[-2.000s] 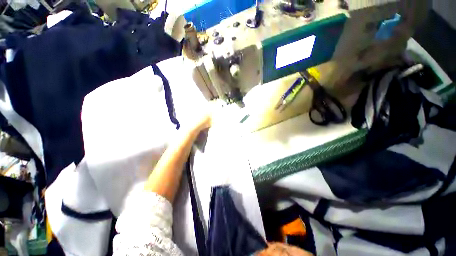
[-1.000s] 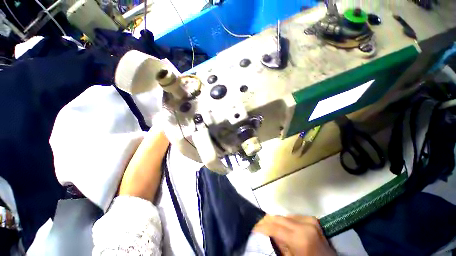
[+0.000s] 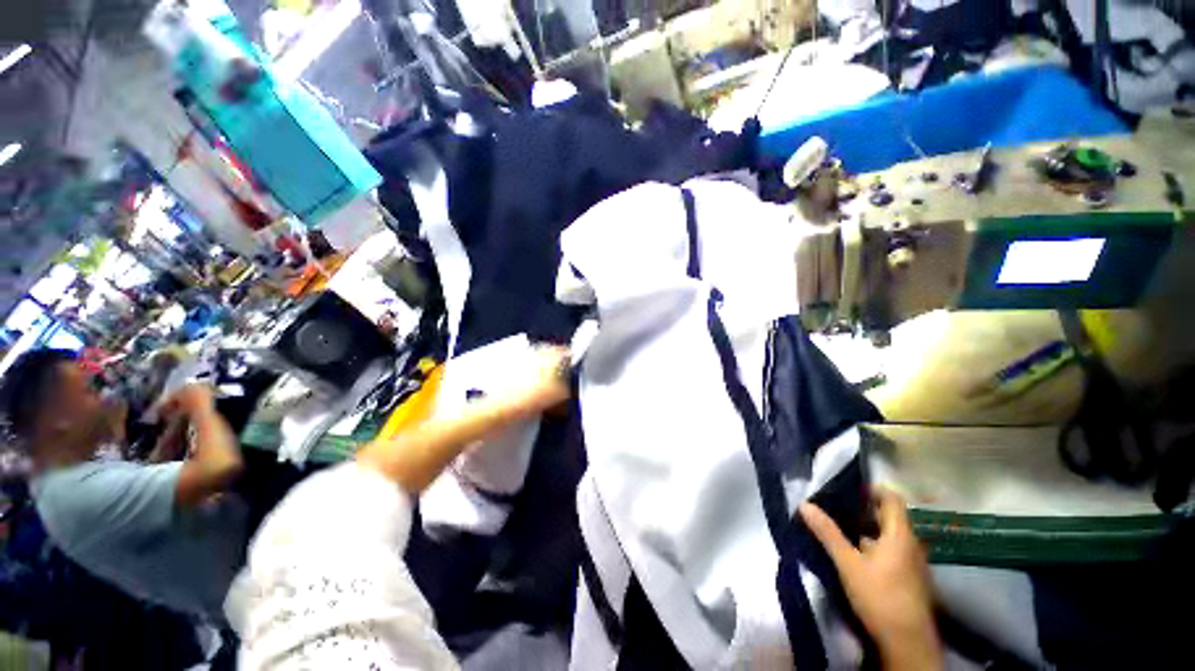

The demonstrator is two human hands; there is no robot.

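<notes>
A white garment panel with narrow dark strips hangs from the machine table toward the lap. A navy piece lies on its right side, near the sewing machine. My left hand is at the panel's left edge, its fingers partly hidden by white fabric; its grip cannot be made out. My right hand pinches the edge of the navy piece between thumb and fingers, in front of the table edge.
Scissors and a slim yellow and blue item lie on the machine bed. A blue tray is behind the machine. A navy fabric heap lies beyond the panel. Another person sits at the left.
The view has swung left and up. The panel's upper part is out from beside the machine head and spread left of it. My left hand has moved left, away from the needle area.
</notes>
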